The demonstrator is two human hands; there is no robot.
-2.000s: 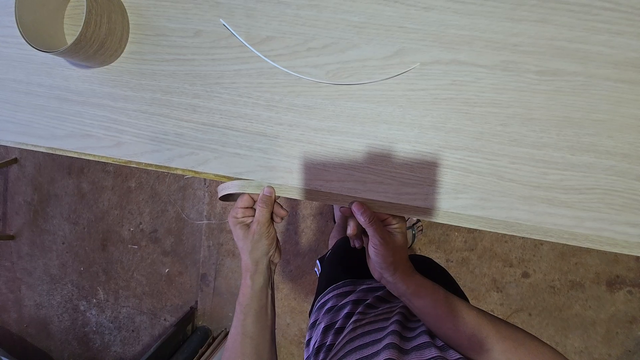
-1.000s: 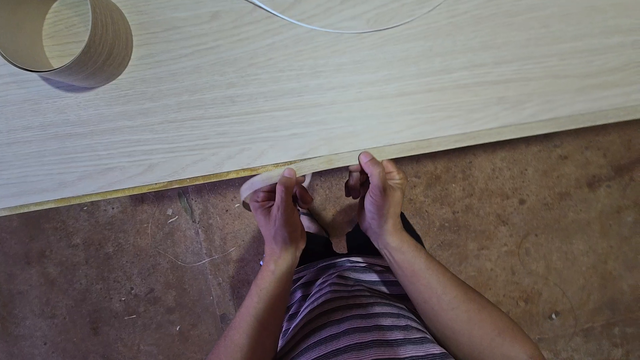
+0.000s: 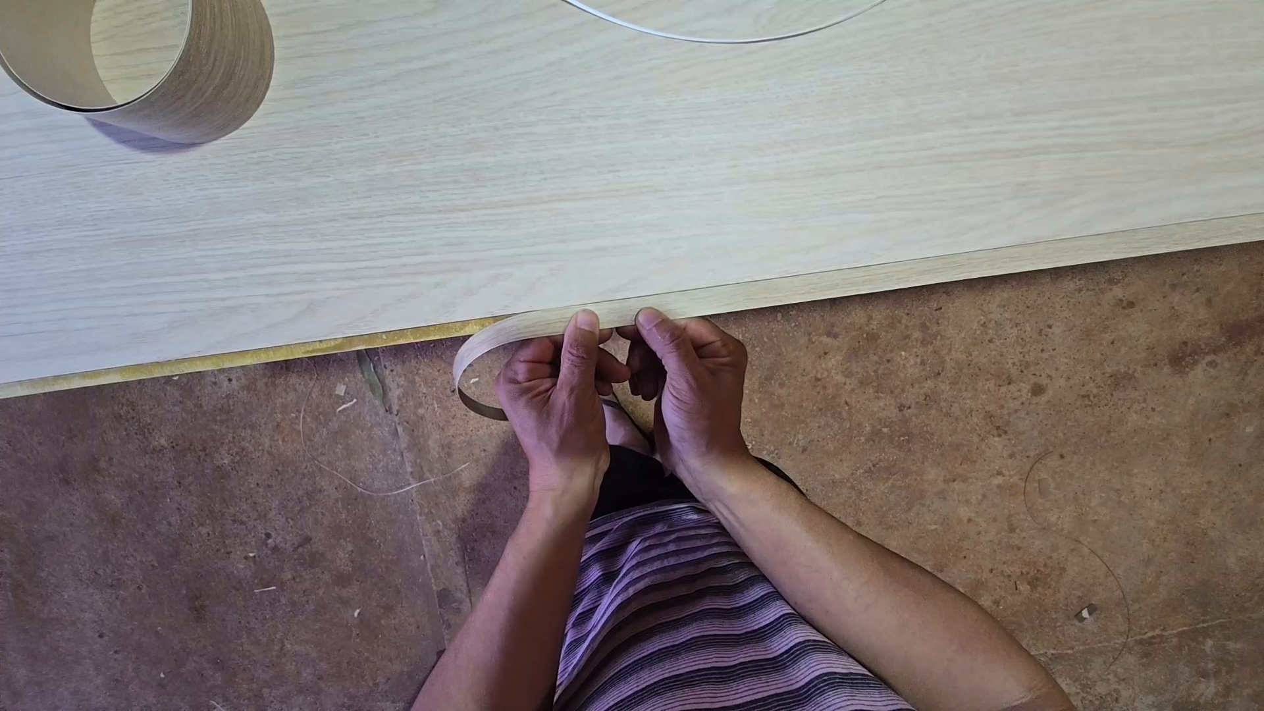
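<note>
A strip of wood-grain edge banding [image 3: 849, 283] lies along the near edge of a pale wood-grain board [image 3: 612, 168]. Its free end curls down in a loop beside my left hand [image 3: 563, 395], whose thumb and fingers pinch the strip at the board's edge. My right hand [image 3: 691, 385] is just to the right, thumb tip on the strip at the edge and fingers curled below it. Left of the hands, the board's edge [image 3: 296, 350] is uncovered and yellowish. The fingertips under the strip are partly hidden.
A wide coil of wood-grain banding [image 3: 212, 74] stands on the board at the upper left. A thin white curved strip [image 3: 731, 39] lies at the top. Thin offcuts [image 3: 395, 491] and small scraps are on the brown floor [image 3: 938, 425] below the board.
The view has shifted and turned. Both hands are at the board's edge throughout, pinching the strip; the left-hand loop of banding hangs more openly now than two seconds ago.
</note>
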